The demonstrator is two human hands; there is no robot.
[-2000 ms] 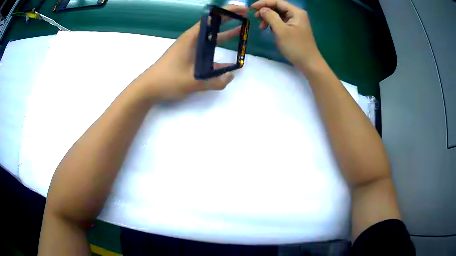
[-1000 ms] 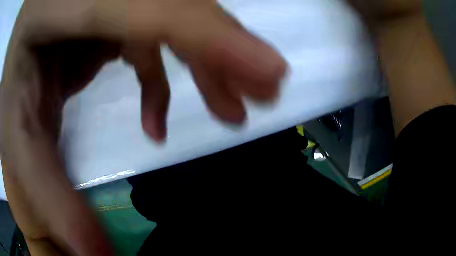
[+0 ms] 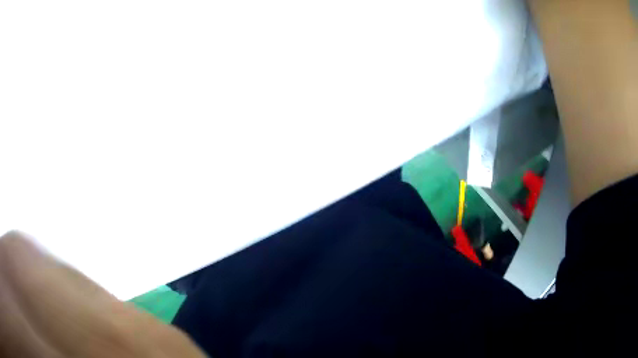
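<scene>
The white work sheet fills the upper left and middle, overexposed and blank, its near edge slanting from lower left to upper right. My left hand is a blurred, close shape at the lower left corner, cut off by the picture's edge; its fingers and anything in it cannot be made out. Only my right forearm shows at the right, with a dark sleeve; the right hand is beyond the top edge. No phone frame is visible.
Dark clothing covers the lap below the sheet's edge. Green floor shows beyond it, with a yellow strip, red objects and a grey-white panel at the lower right.
The view has turned down toward the lap. The phone frame held two seconds ago is out of view. My left hand has dropped to the lower left corner; the right hand has left the picture.
</scene>
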